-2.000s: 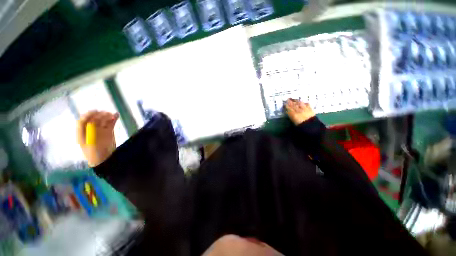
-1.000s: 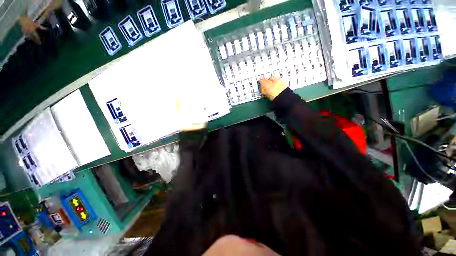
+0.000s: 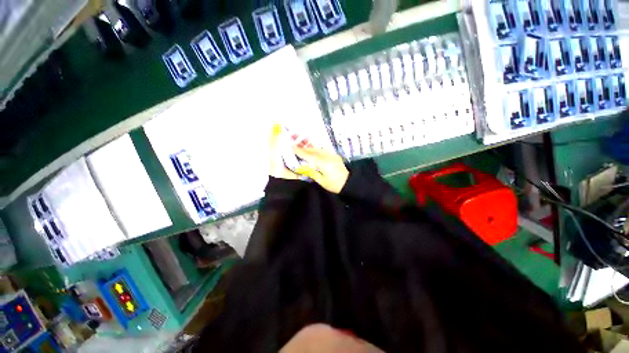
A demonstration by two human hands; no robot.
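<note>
My left hand (image 3: 281, 153) and my right hand (image 3: 323, 165) are together over the lower right part of the white cover sheet (image 3: 234, 117). A small whitish and dark thing (image 3: 292, 160) shows between them; it is blurred and partly hidden by the fingers, so I cannot tell which part it is. A yellow finger cot shows on a left fingertip. Two printed panels (image 3: 183, 167) lie at the sheet's left edge. The clear parts tray (image 3: 400, 96), with rows of small pale parts, lies right of my hands.
A stack of panel sheets (image 3: 486, 89) lies at the bench's right end. Loose panels (image 3: 269, 29) lie on the green conveyor behind the pale rail. White sheets (image 3: 127, 186) lie at left. A red stool (image 3: 483, 207) and a teal cabinet (image 3: 155, 276) stand below.
My right hand has moved left from the parts tray to meet my left hand. My left hand came from the far left to over the white sheet. The camera view has also shifted.
</note>
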